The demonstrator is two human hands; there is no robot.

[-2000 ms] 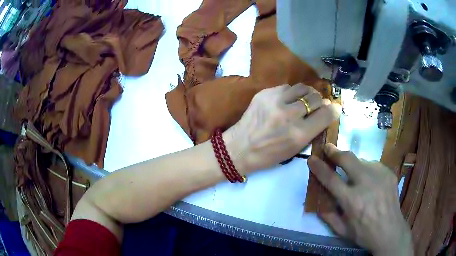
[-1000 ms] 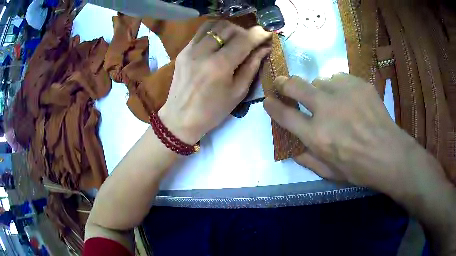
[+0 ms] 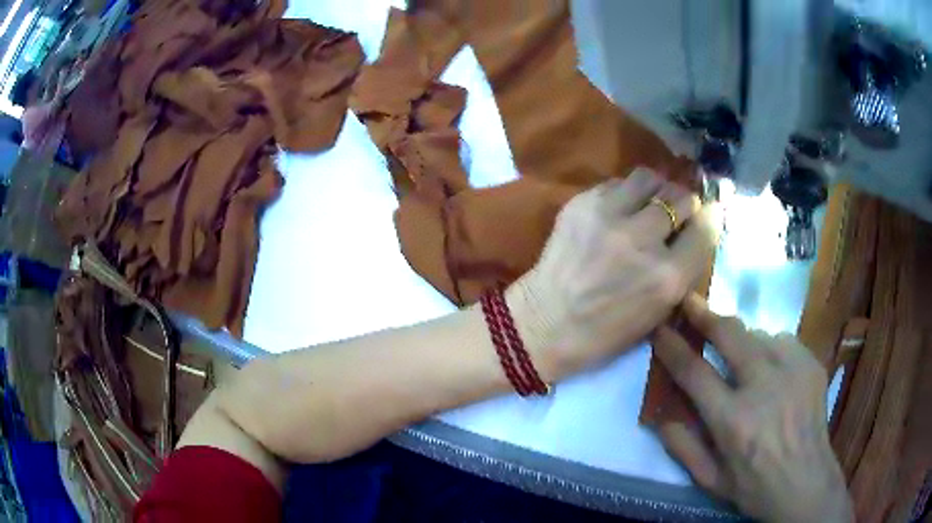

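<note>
A rust-brown fabric panel (image 3: 557, 112) lies left of the lit needle area, its edge running under the sewing machine head (image 3: 664, 61). My left hand (image 3: 623, 266) presses on the panel's edge close to the presser foot, fingertips bunched on the cloth. My right hand (image 3: 751, 409) is just in front of it and pinches a brown zipper tape (image 3: 666, 393), whose lower end hangs toward me over the white table. The needle and the stitched edge are hidden by my left fingers and the glare.
A ruffled panel stack (image 3: 153, 153) is at the left of the white table (image 3: 317, 245). Zipper strips (image 3: 112, 409) hang at the lower left. A zipper bundle (image 3: 879, 337) lies at the right. The grey ruler-like table edge (image 3: 491, 462) curves across the front.
The view has tilted down and back up, so the machine head shows again. Compared with two seconds ago, less zipper tape shows below my hands, which stay close together at the work.
</note>
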